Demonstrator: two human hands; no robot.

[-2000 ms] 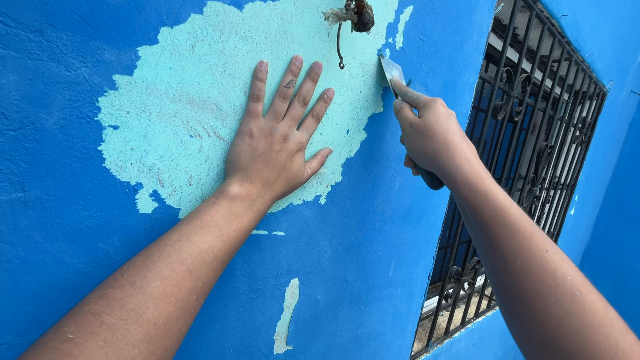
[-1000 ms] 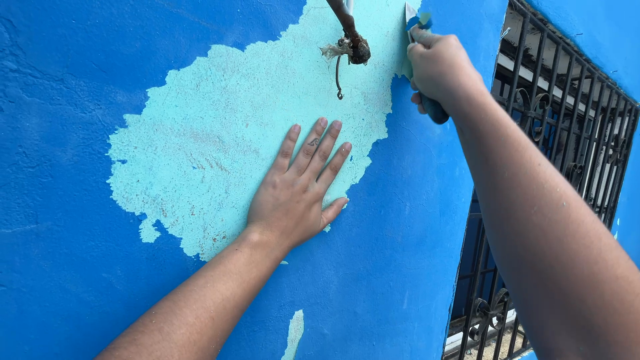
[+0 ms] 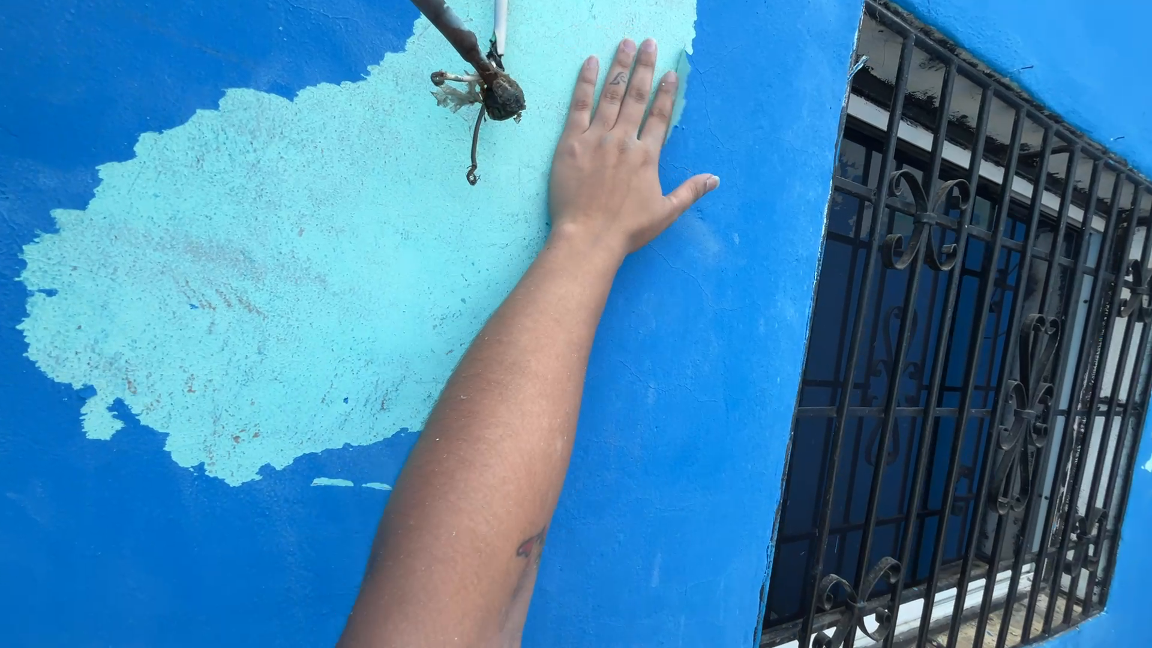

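Observation:
My left hand (image 3: pixel 612 148) lies flat on the wall with its fingers apart, holding nothing. It rests at the right edge of a large patch of bare turquoise paint (image 3: pixel 297 243), its thumb over the blue paint (image 3: pixel 684 378). The patch has a ragged, peeled border, with small turquoise chips in the blue below it. My right hand and the scraper seen in the earlier frames are out of the frame.
Left of my hand a dark pipe (image 3: pixel 454 31) sticks out, with a crusted end and a hooked wire (image 3: pixel 474 148) hanging from it. A black wrought-iron window grille (image 3: pixel 931 216) stands out at the right.
My left hand has moved up and right along the wall, past the hanging wire. My right hand, which held a scraper at the patch's edge, has left the view. The view has shifted.

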